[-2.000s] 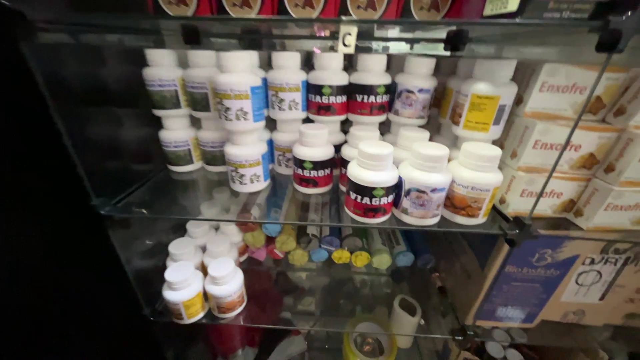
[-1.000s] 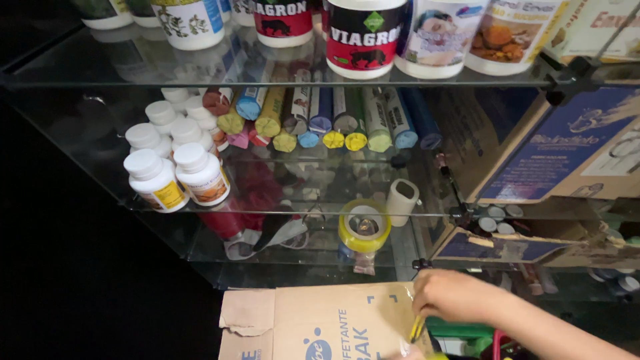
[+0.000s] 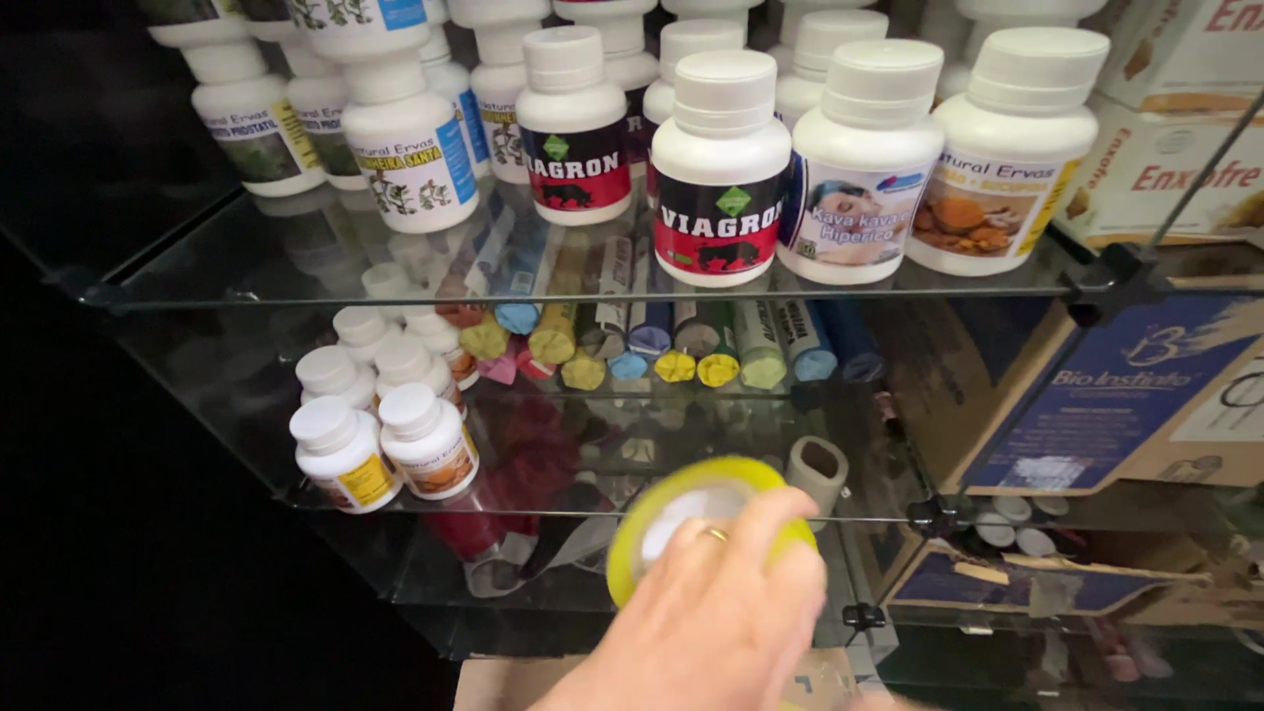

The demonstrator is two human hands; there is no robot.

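Note:
My left hand, with a ring on one finger, holds a roll of yellow tape by its right and lower rim. The roll is blurred and tilted, in front of the glass shelf edge. Just right of it a small whitish hollow piece stands on the shelf. Only a blurred bit of my right hand shows at the bottom edge; its fingers are hidden. Beside it is a sliver of yellow. Below lies a cardboard box, partly hidden by my left arm.
White supplement bottles crowd the upper glass shelf. Smaller bottles stand on the shelf below, left of paper-wrapped tubes. Cartons and a blue-and-brown cardboard box are at right. Black connectors join the glass panes.
The tape roll, resting on the lower shelf one second ago, is now in my left hand, lifted off it. My right hand, over the cardboard box before, has dropped almost out of view.

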